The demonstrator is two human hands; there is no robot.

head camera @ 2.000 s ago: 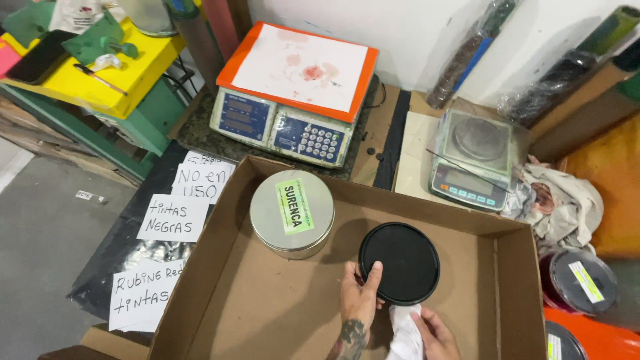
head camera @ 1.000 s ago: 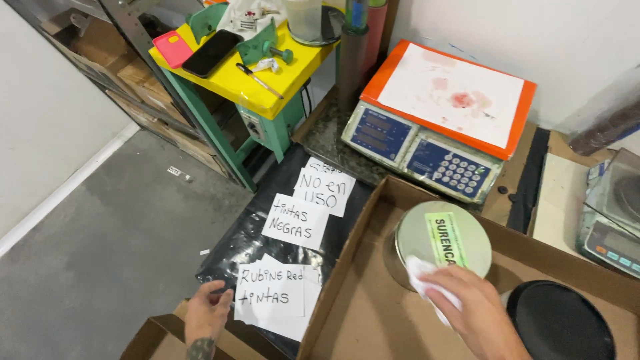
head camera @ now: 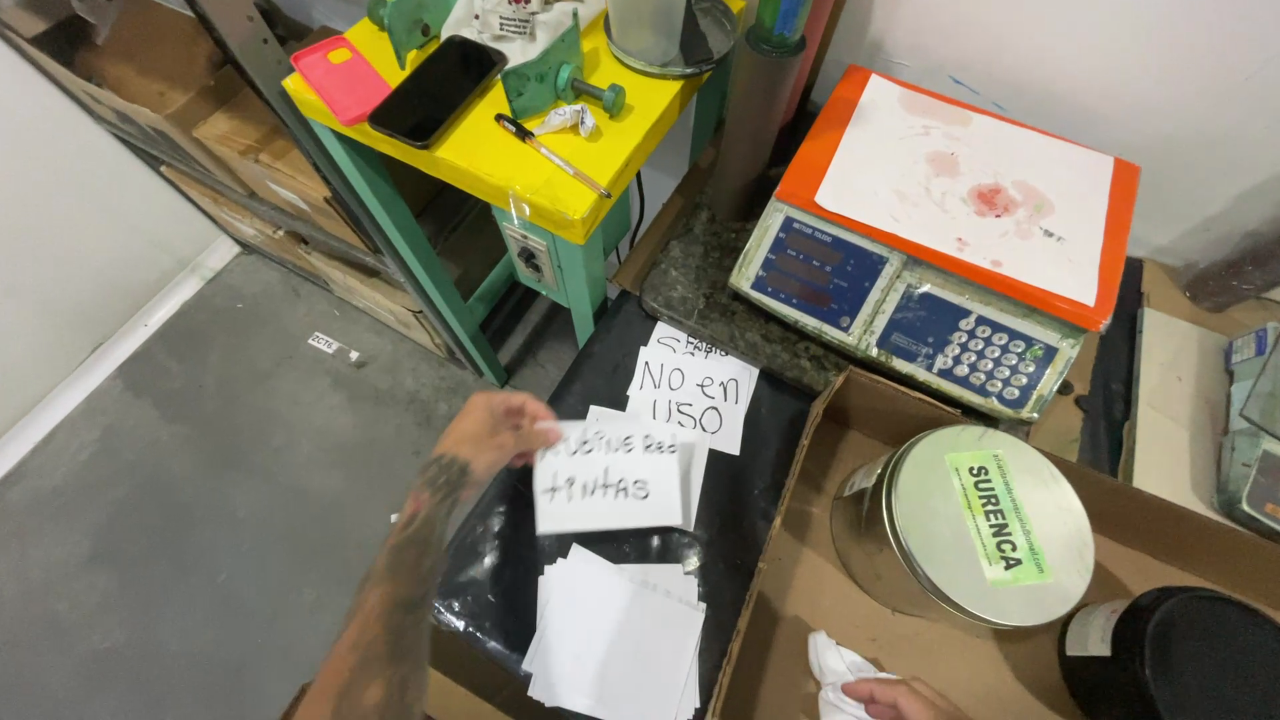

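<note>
My left hand pinches the upper left corner of a white paper sign with handwriting, raised over a black plastic-covered surface. Below it lies a stack of blank white papers; just behind it, another handwritten sheet rests on the plastic. At the bottom edge my right hand, partly out of view, holds a crumpled white cloth or tissue inside a cardboard box. In that box stand a round metal tin with a green label on its lid and a black lidded container.
A digital scale bearing an orange board and a stained sheet stands behind the box. On a yellow-topped table lie a smartphone, a pink phone case and a pen. A second scale is cut off at right.
My left hand has taken hold of the handwritten sign and lifted it off the stack. My right hand has moved from the tin's lid down to the box's lower part with the white cloth or tissue.
</note>
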